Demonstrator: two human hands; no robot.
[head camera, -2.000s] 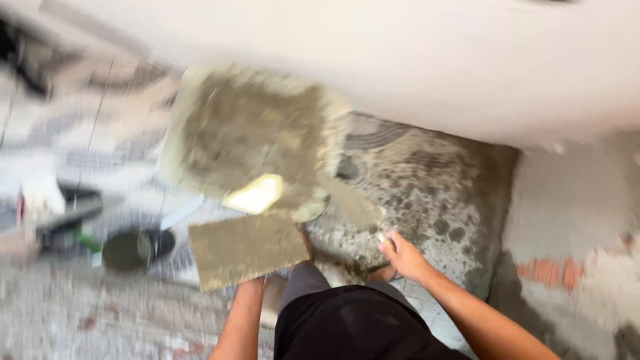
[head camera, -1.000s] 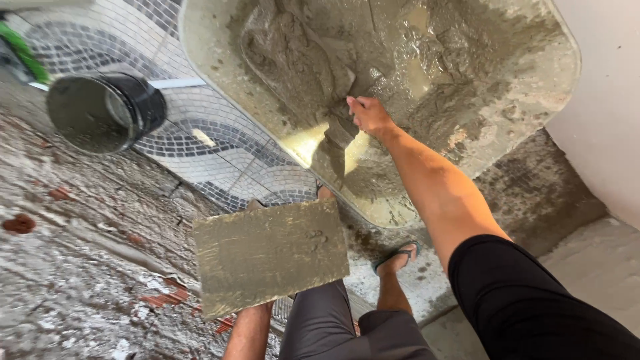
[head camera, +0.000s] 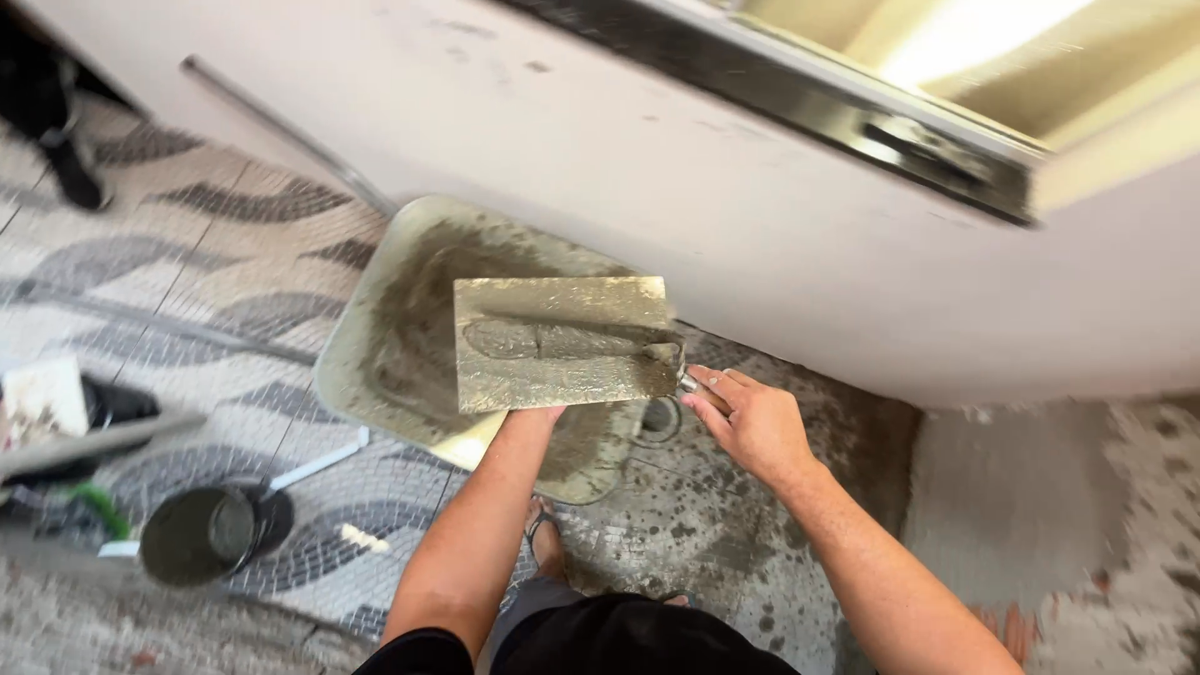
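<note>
My left hand (head camera: 542, 414) is under a rectangular plasterer's hawk (head camera: 562, 389), mostly hidden by it; I take it to be gripping the handle below, which is out of sight. Wet grey mortar coats the hawk's face. My right hand (head camera: 757, 420) is closed around the handle of a trowel (head camera: 600, 345), whose mortar-covered blade lies flat over the middle of the hawk. Beneath both tools stands a large plastic mortar tub (head camera: 361, 375) with grey mortar smeared on its inside and walls.
A black bucket (head camera: 267, 520) stands on the patterned floor at left, near a cluttered container (head camera: 122, 403). A metal bar (head camera: 291, 136) leans by the white wall (head camera: 750, 244). Above is a window frame (head camera: 844, 122). Fresh render (head camera: 1012, 497) covers a surface at right. A person's dark shoe (head camera: 80, 178) shows upper left.
My right hand has come out of the tub, where it was working the trowel in the mortar, and the trowel now lies over the hawk. The view has swung toward the wall.
</note>
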